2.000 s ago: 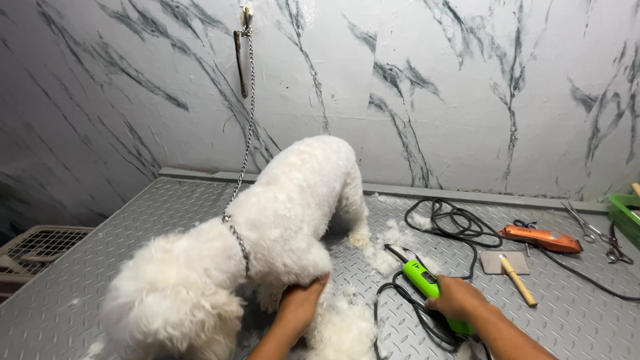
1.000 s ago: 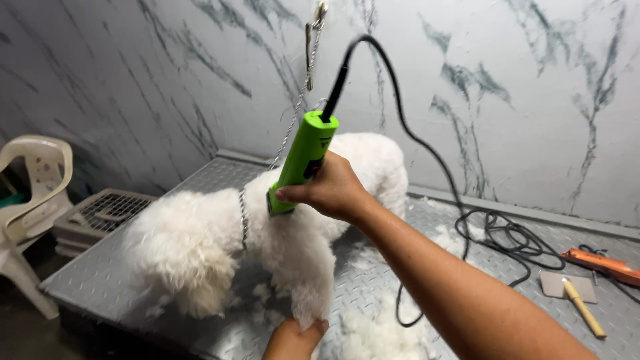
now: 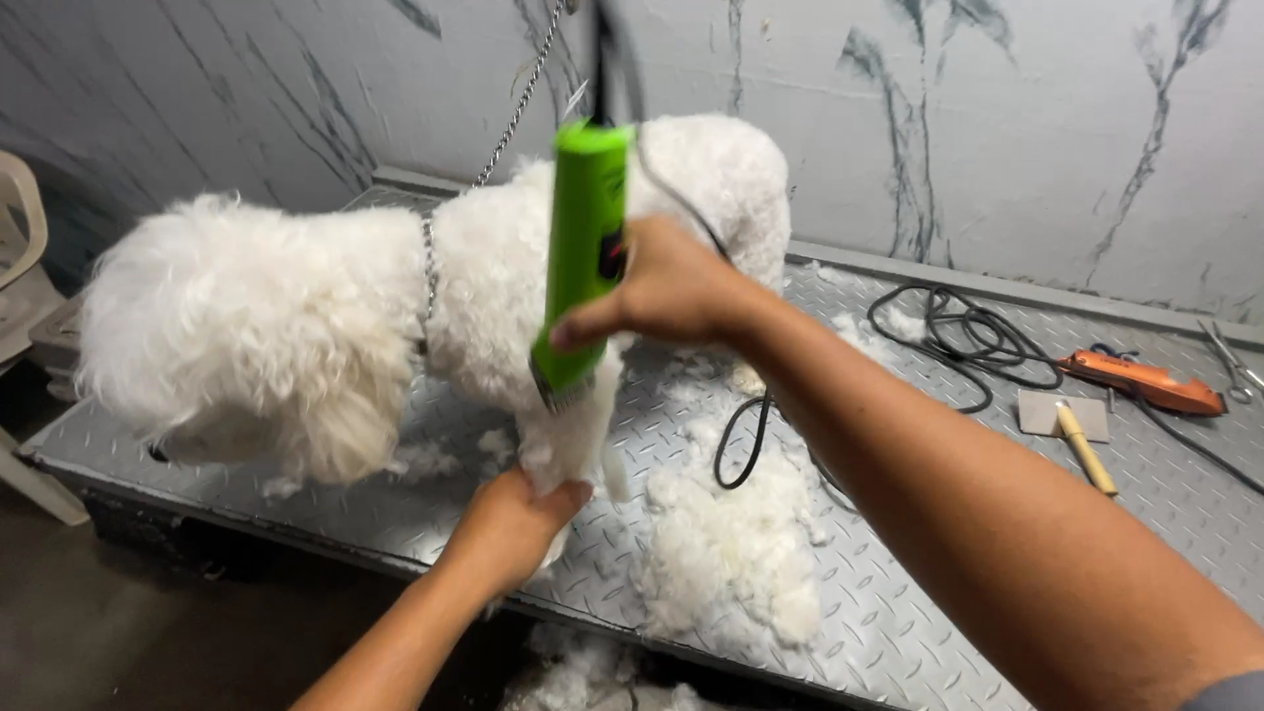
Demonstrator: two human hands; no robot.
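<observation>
A white curly-coated dog point(image 3: 484, 286) stands on a metal diamond-plate table point(image 3: 889, 583), its head lowered at the left. Around its neck is a chain collar point(image 3: 429, 272), with a chain point(image 3: 518, 109) rising from behind the dog. My right hand point(image 3: 657, 291) grips a green electric clipper point(image 3: 585, 227), blade down against the upper front leg. My left hand point(image 3: 518, 523) is closed around the lower part of that leg. Beside the leg lies a heap of cut white fur point(image 3: 736, 543).
At the right are an orange clipper point(image 3: 1145, 380), a coiled black cord point(image 3: 968, 336), a slicker brush point(image 3: 1081, 434) with a wooden handle and scissors point(image 3: 1229, 360). A plastic chair point(image 3: 25, 257) stands at the far left. More fur point(image 3: 583, 667) lies below the table edge.
Two seconds ago my right hand held the green clipper low over the table at the right. It rose to the dog's shoulder, then moved down to the front leg. The view has shifted.
</observation>
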